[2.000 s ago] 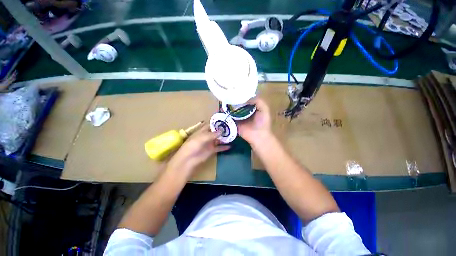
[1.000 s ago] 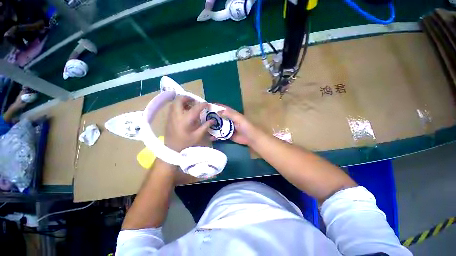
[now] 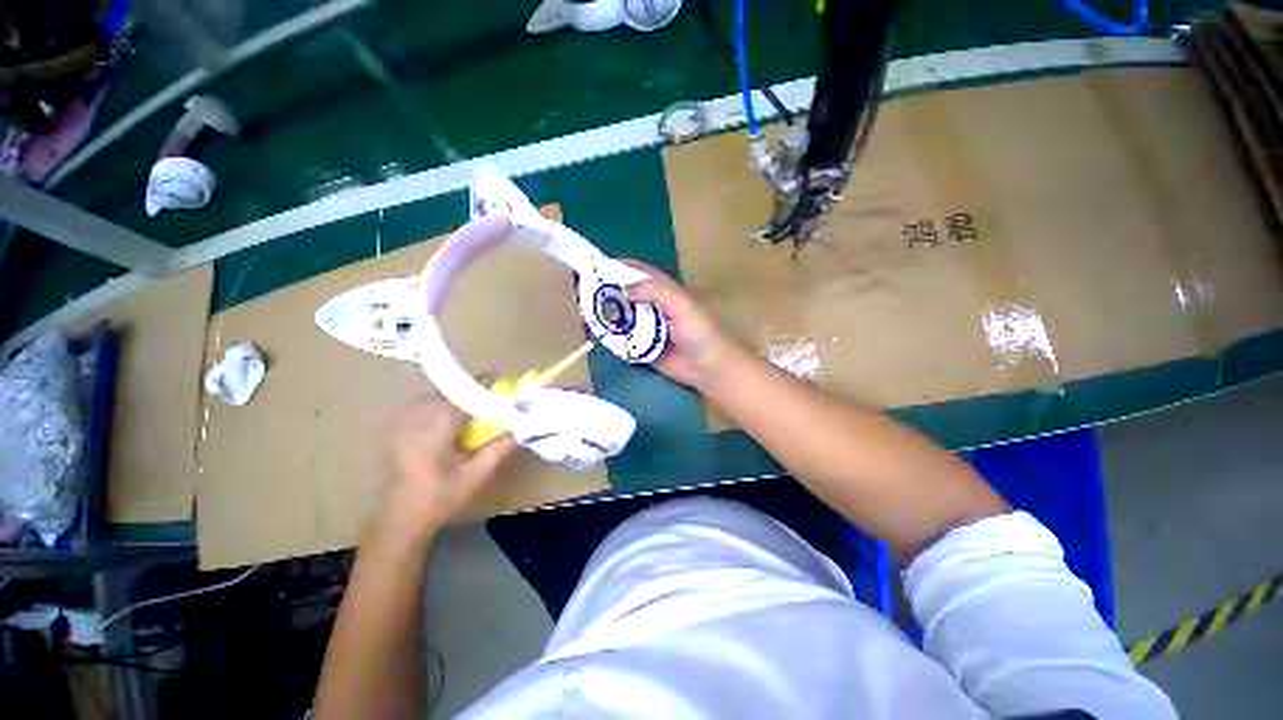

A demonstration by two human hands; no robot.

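White cat-ear headphones [image 3: 453, 369] with a pinkish inner band are held over the left cardboard. My right hand [image 3: 678, 326] grips the ear cup [image 3: 623, 318] at their right end, its round dark-ringed inside facing up. The other ear cup [image 3: 574, 426] hangs nearer my body. My left hand [image 3: 448, 457], blurred, is at the yellow glue bottle [image 3: 488, 422], partly behind the near cup. The bottle's thin nozzle points towards the open ear cup, its tip close to the cup's edge. Whether the tip touches is unclear.
The hanging screwdriver [image 3: 841, 106] is over the right cardboard [image 3: 901, 303], with a blue air hose [image 3: 744, 71]. A crumpled white wipe [image 3: 235, 373] lies on the left cardboard [image 3: 303, 464]. More headphones [image 3: 180, 183] are on the green conveyor. Bagged parts [image 3: 42, 436] are far left, a blue bin [image 3: 1048, 492] under the bench.
The headphones have turned from edge-on to lying open over the left cardboard. My left hand has left the ear cup and moved to the bottle, whose nozzle now points at the cup.
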